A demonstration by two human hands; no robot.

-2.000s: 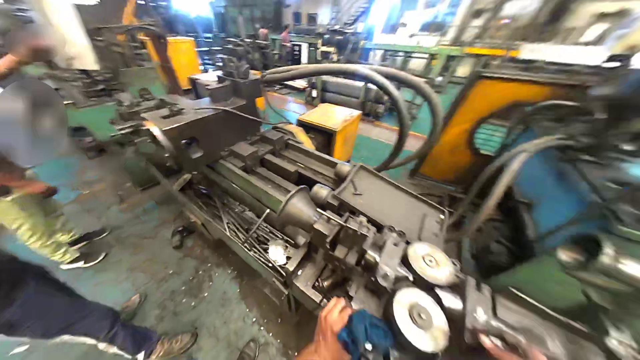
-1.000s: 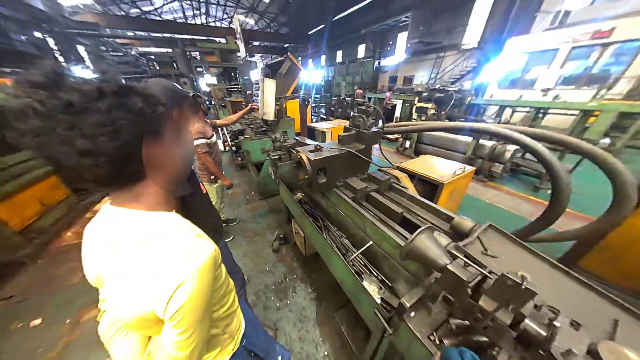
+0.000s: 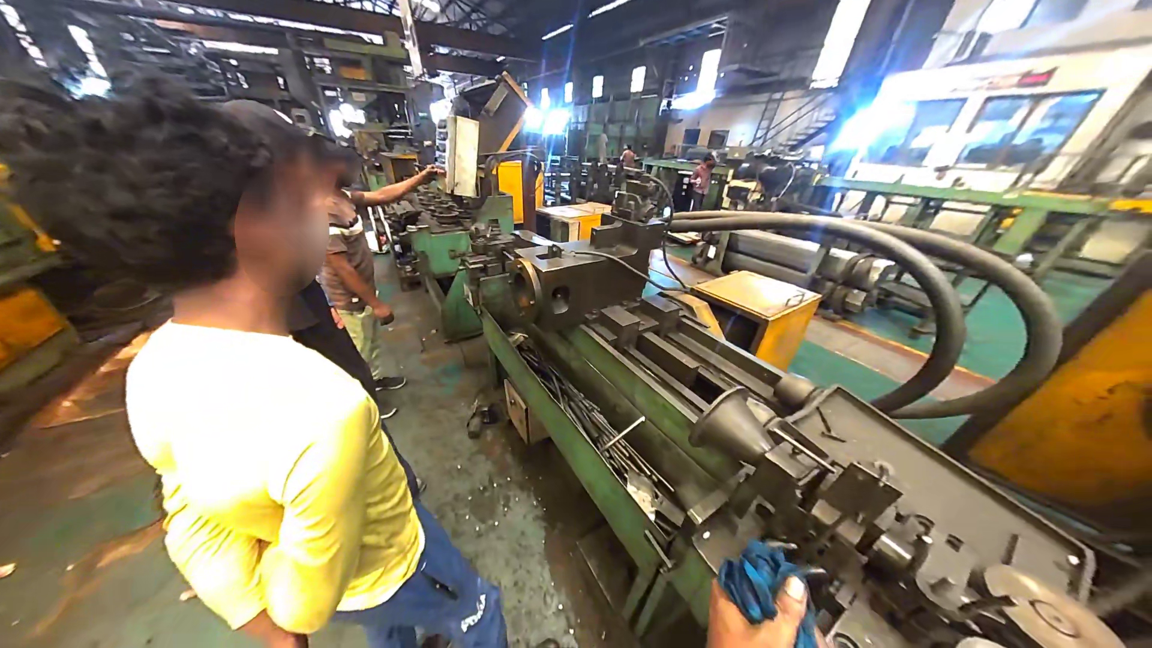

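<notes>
My left hand [image 3: 751, 621], at the lower edge of the head view, is closed around a bunched blue cloth [image 3: 760, 576]. It is beside the near end of a long green machine bed [image 3: 576, 459]. A metal cone [image 3: 731, 423] lies along the bed beyond the hand, and a round metal disc [image 3: 1044, 612] sits at the lower right. Clamps and blocks [image 3: 855, 504] fill the space between them. My right hand is out of view.
A person in a yellow shirt [image 3: 261, 468] stands close on the left, with others behind. Thin rods [image 3: 585, 418] lie in the machine's side trough. Thick hoses [image 3: 954, 270] arch over the right side, near a yellow cabinet [image 3: 760, 310].
The view has swung up and left over the last two seconds. My right hand, at the lower right two seconds ago, is out of view. The blue cloth remains in my left hand.
</notes>
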